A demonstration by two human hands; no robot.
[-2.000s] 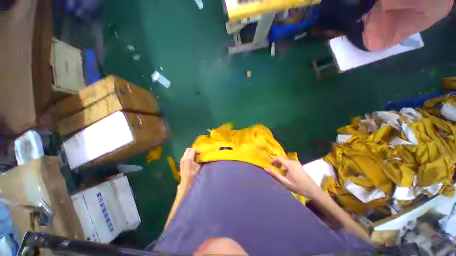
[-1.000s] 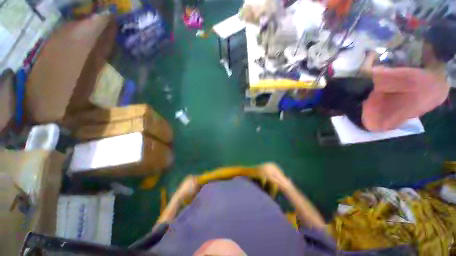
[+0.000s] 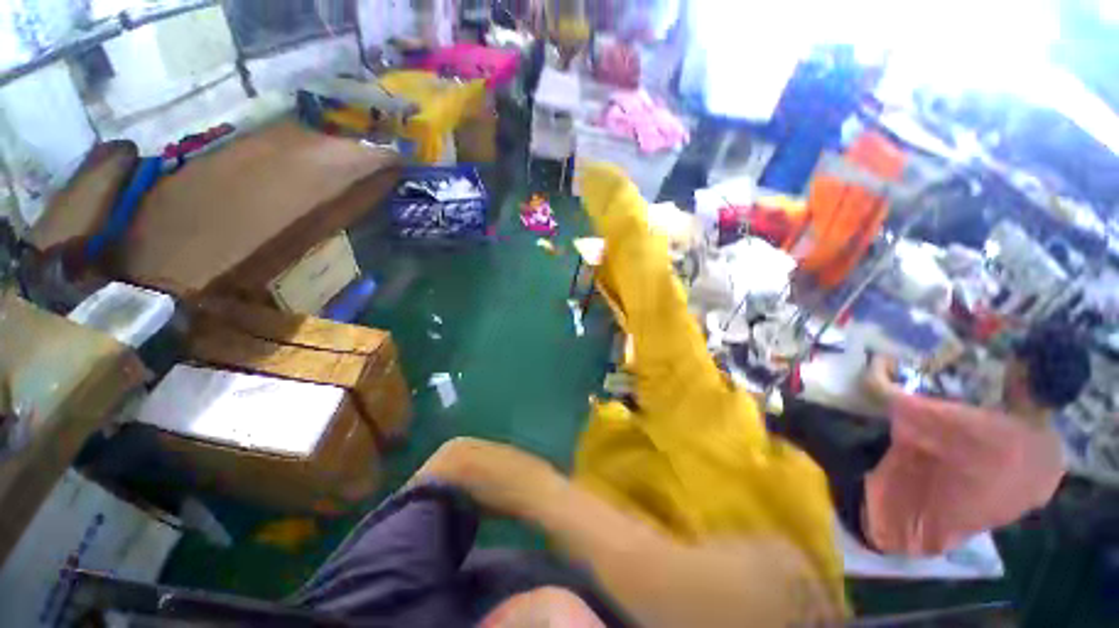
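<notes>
The mustard-yellow garment [image 3: 706,417] is raised in front of me, right of centre. A long narrow part points up and away, and wider cloth hangs below it. My left forearm crosses from the lower left to the right in front of the cloth. My left hand [image 3: 779,583] is blurred against the garment's lower edge at the bottom, and its fingers cannot be made out. My right hand does not show; the raised cloth covers much of that side.
Brown cartons [image 3: 288,337] stand on the green floor at the left. A blue crate [image 3: 439,206] stands farther back. A person in salmon-pink [image 3: 963,472] sits on a white bench [image 3: 920,555] at the right, by cluttered machine tables. More yellow cloth [image 3: 430,104] lies at the back.
The view has tilted up. The garment has gone from low at my front to raised high at the right. My left arm has swung across to the right, and my right hand has left view.
</notes>
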